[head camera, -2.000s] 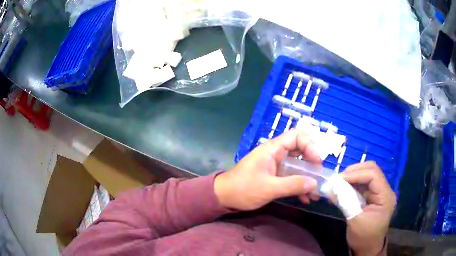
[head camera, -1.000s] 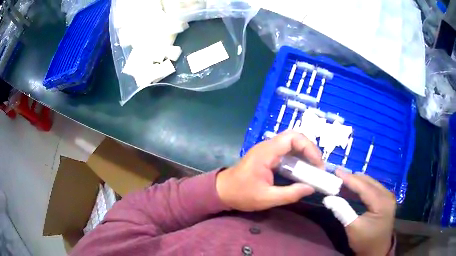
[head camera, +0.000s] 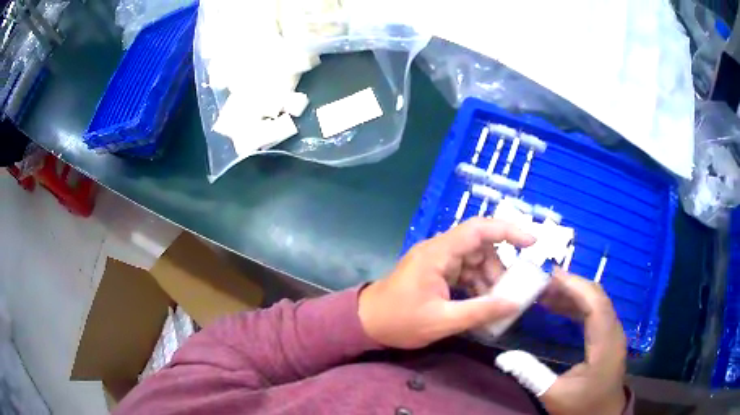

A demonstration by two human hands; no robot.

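Observation:
My left hand point(head camera: 434, 292) holds a finger-length white unit point(head camera: 519, 293) between thumb and fingers, tilted, over the near edge of the blue work tray point(head camera: 625, 182). My right hand point(head camera: 588, 340) is at the unit's right end, with its fingertips close to or touching it; which is hard to tell. Its thumb wears a white ribbed wrap point(head camera: 526, 371) and stands away from the unit. In the tray, white rods with thicker grey-white ends point(head camera: 511, 158) lie in rows. Small white fittings point(head camera: 552, 239) are heaped on some rods behind my hands.
An open clear bag of off-white blocks point(head camera: 349, 112) lies at upper left, with stacked blue trays point(head camera: 142, 89) beyond. A white sheet point(head camera: 584, 65) covers a bag at the top. Another bag point(head camera: 712, 174) and blue tray point(head camera: 730, 308) are at right. An open carton point(head camera: 122, 316) stands lower left.
The unit has turned in my left hand, its right end now pointing up. My right thumb has moved left and down, away from the unit. The view has shifted slightly.

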